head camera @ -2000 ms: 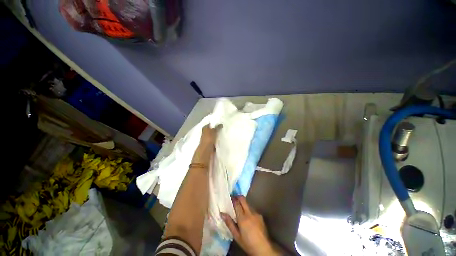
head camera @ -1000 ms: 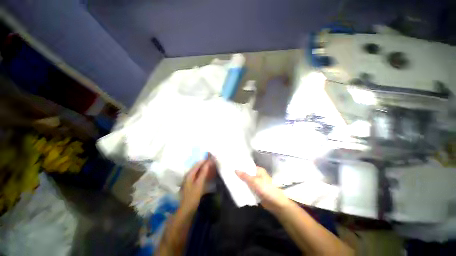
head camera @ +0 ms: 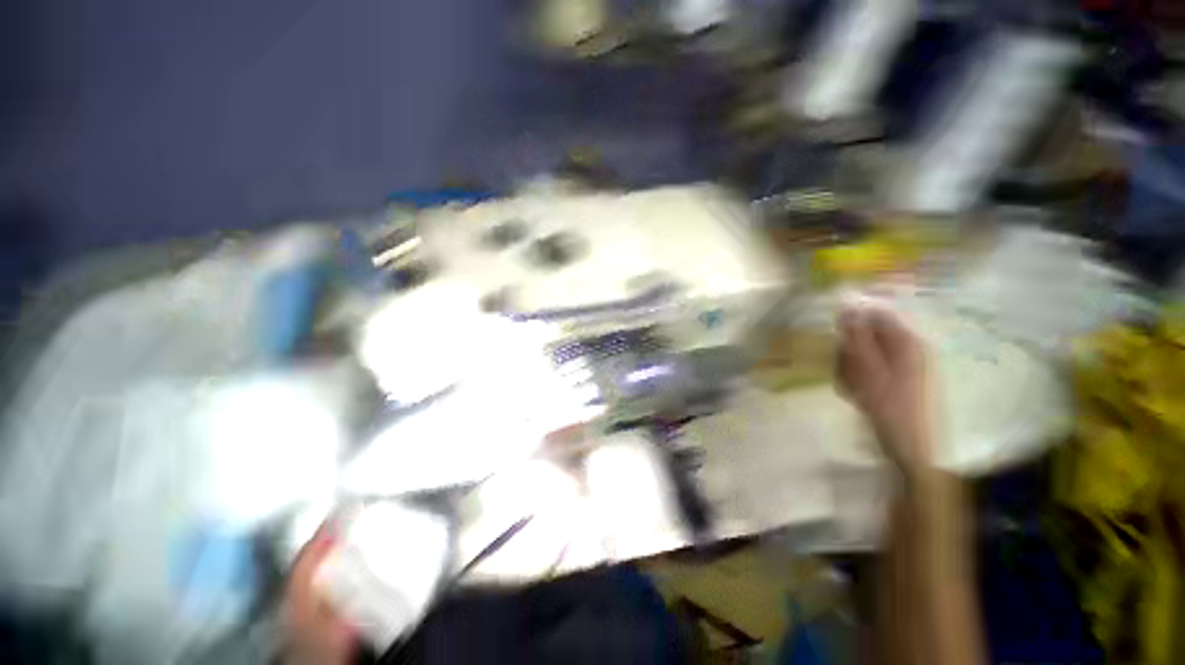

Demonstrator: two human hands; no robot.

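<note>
The view is strongly blurred. My left hand [head camera: 317,600] is at the lower left and holds a white cloth piece [head camera: 387,572] at the table's front edge. My right hand [head camera: 886,364] is stretched out to the right of the machine, over the table beside white cloth [head camera: 1001,377]; blur hides whether its fingers hold anything. The cream-white overlock machine [head camera: 624,253] stands in the middle, with glaring light over its needle area. White garment pieces [head camera: 104,403] with light-blue parts [head camera: 293,309] are heaped at the left.
Yellow cloth pieces [head camera: 1131,442] are heaped at the far right. A small yellow thing [head camera: 871,255] lies behind my right hand. Blurred white cones or tubes [head camera: 988,124] stand at the upper right. A purple-blue wall [head camera: 234,111] is behind. A thin dark tool [head camera: 498,543] lies at the front edge.
The view has swung right, bringing the machine to the middle. My right hand has left the white cloth and reached far right. My left hand still holds a white piece.
</note>
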